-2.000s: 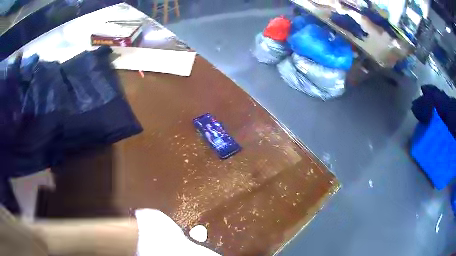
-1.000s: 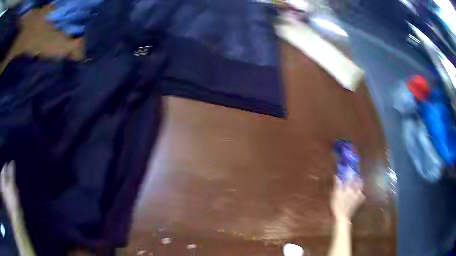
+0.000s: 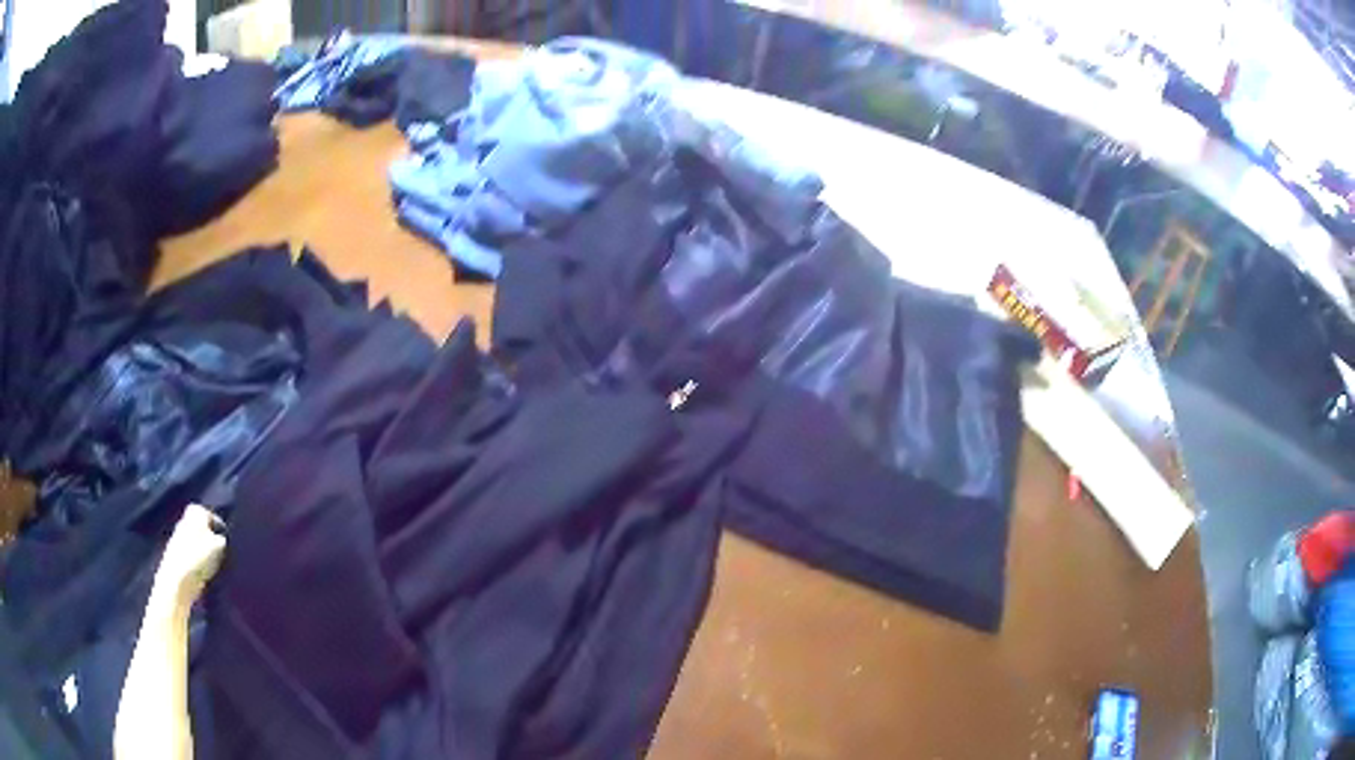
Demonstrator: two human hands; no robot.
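A large dark garment (image 3: 520,475) lies spread with loose folds across the near left and middle of the table. My left hand (image 3: 193,538) is at its left part, small, with fingers curled on the dark cloth; the pinch itself is unclear. My right hand is out of the picture. A flatter dark stack (image 3: 877,512) with a straight lower edge and shiny crinkled areas lies beyond to the right. A tiny bright spot (image 3: 682,395) shows on the dark cloth. The smartphone (image 3: 1115,725), screen lit, lies at the bottom right, cut off by the picture's edge.
More dark garments (image 3: 89,208) are heaped at the far left. A light blue pile (image 3: 550,134) lies at the far side. A pale strip (image 3: 1107,468), dark red carton (image 3: 1036,316) and small red stick (image 3: 1074,486) are at the right. Stuffed bags (image 3: 1308,609) stand on the floor.
The view has swung left, onto the garments. My right hand, earlier at the smartphone, has left the picture, and the phone lies on the table. The white disc is out of view.
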